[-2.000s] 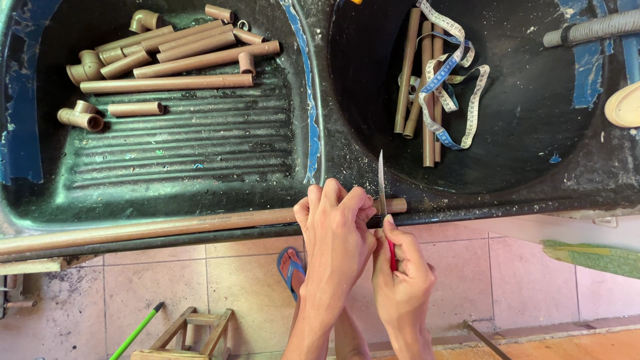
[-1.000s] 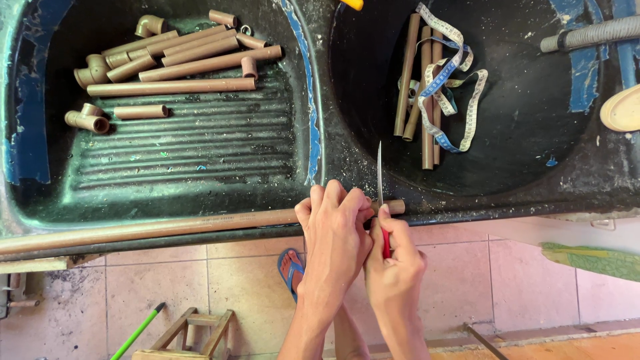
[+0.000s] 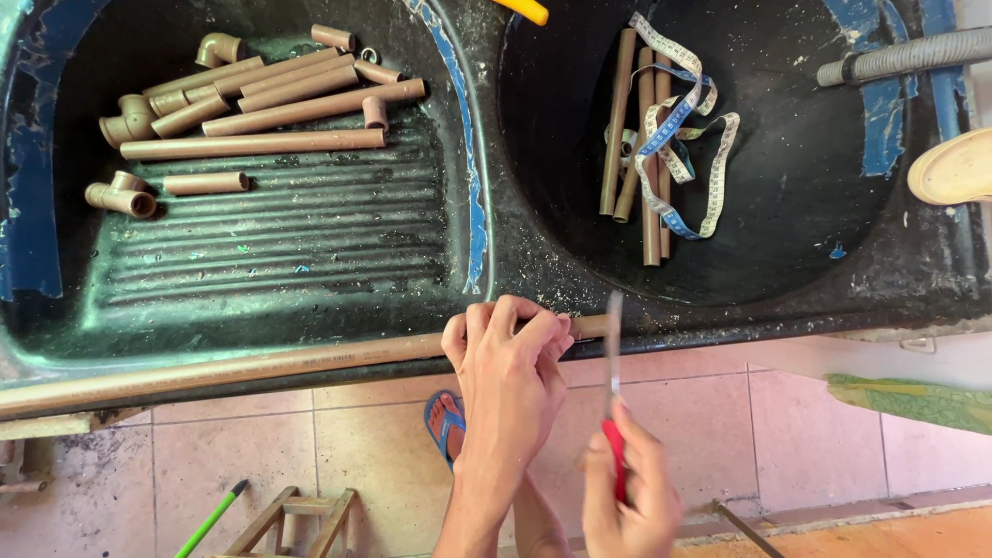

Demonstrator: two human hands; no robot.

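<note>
A long brown plastic pipe point(image 3: 271, 366) lies along the front edge of the black double sink. My left hand point(image 3: 508, 364) grips it near its right end. In my right hand point(image 3: 632, 480) is a knife with a red handle point(image 3: 614, 457); its blurred blade points up and crosses the view at the pipe's right end. Whether blade and pipe touch, I cannot tell. Cut brown pipe pieces point(image 3: 256, 144) and pipe fittings point(image 3: 128, 122) lie in the left basin. More pipe pieces point(image 3: 618, 124) and a blue and white tape measure point(image 3: 721, 174) are in the right basin.
A grey corrugated hose point(image 3: 907, 56) and a pale rounded object point(image 3: 953, 167) are at the right. Blue tape strips point(image 3: 31, 155) stick to the sink. Below are a wooden stool frame point(image 3: 298, 508), a green stick point(image 3: 211, 521) and a foot in a blue flip-flop point(image 3: 443, 425).
The knife in my right hand has moved right along the pipe to its right end, and the hand sits lower, farther from my left hand. The left hand still grips the pipe.
</note>
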